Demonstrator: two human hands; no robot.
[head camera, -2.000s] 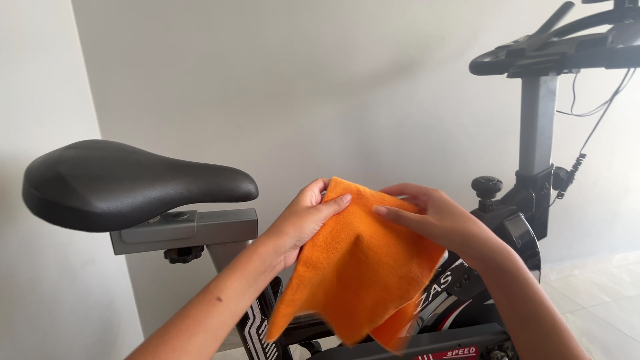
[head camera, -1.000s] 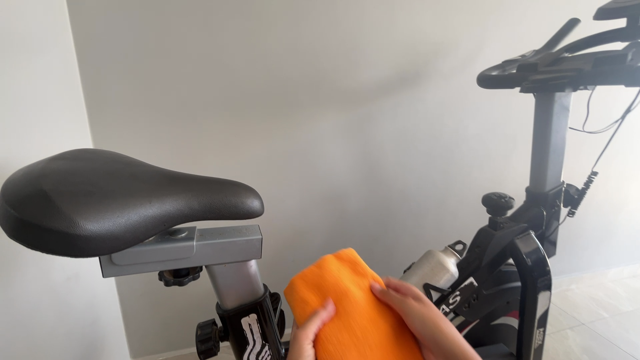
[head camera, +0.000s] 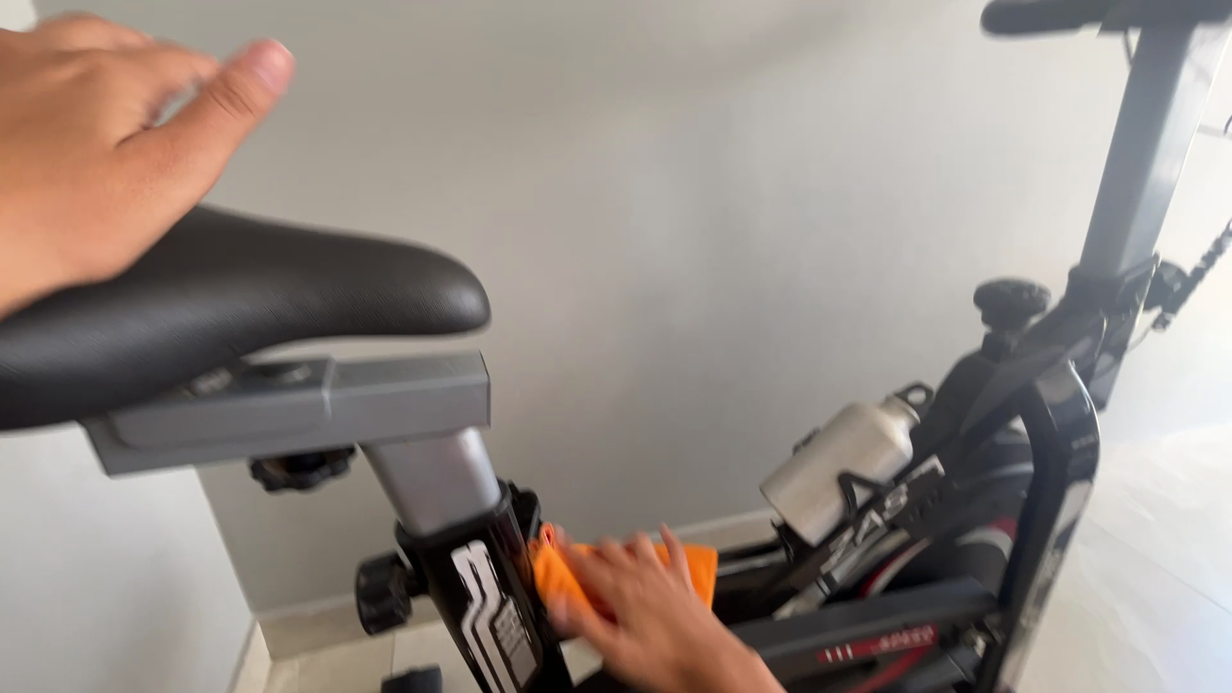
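An exercise bike's black saddle (head camera: 318, 279) fills the left side, on a grey metal slider (head camera: 404, 395). My left hand (head camera: 125, 144) is raised over the saddle at the upper left, its thumb extended and nothing seen in it; whether it touches the saddle cannot be told. Low in the middle, my right hand (head camera: 635, 597) presses an orange cloth (head camera: 698, 568) beside the black seat tube (head camera: 491, 587). The cloth is partly hidden under the slightly blurred fingers.
A black adjustment knob (head camera: 383, 594) juts from the seat tube, and another knob (head camera: 300, 469) is under the slider. A metal bottle (head camera: 842, 467) sits in a holder on the frame. The handlebar post (head camera: 1141, 144) rises at right, against a grey wall (head camera: 674, 241).
Both hands held the orange cloth before. My left hand has let go and risen over the saddle, while my right hand has the cloth down by the seat tube. The view has shifted closer to the bike.
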